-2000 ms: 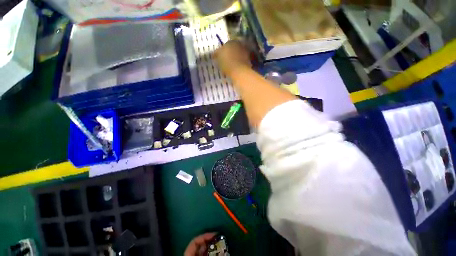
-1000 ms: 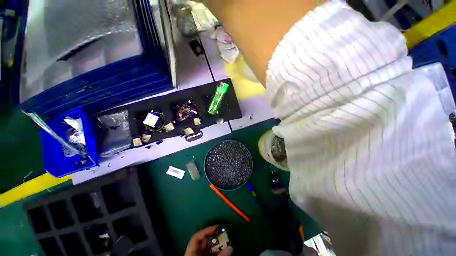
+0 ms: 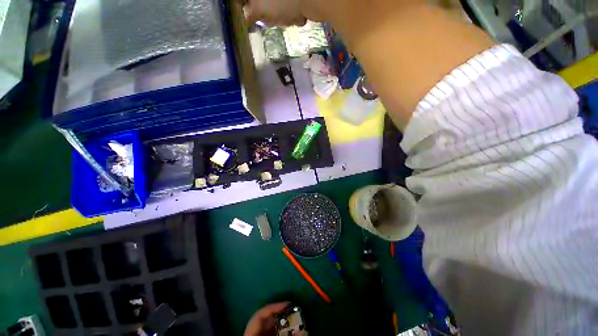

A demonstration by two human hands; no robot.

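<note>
My left hand (image 3: 263,319) holds the opened smartwatch case (image 3: 290,320) at the bottom edge of the picture, with beige and silver parts showing inside. My right arm reaches across the upper right. My right hand (image 3: 279,12) is at the top edge, partly cut off, beside the stacked blue crates; whether it holds anything cannot be told. The round dish (image 3: 310,224) with dark speckled contents lies beyond my left hand. The orange pry stick (image 3: 306,274) lies on the green mat between dish and hand, with a thin blue rod (image 3: 336,260) beside it.
A black foam tray (image 3: 118,225) is at lower left. Blue crates (image 3: 151,117), a blue bin (image 3: 139,172) and a black parts strip (image 3: 237,151) with a green object (image 3: 306,139) lie beyond. A stained white cup (image 3: 401,220) stands right of the dish.
My right hand has moved left along the top edge, and the cup is now uncovered by the sleeve. A light slotted sheet seen earlier is out of view. My left hand still holds the case.
</note>
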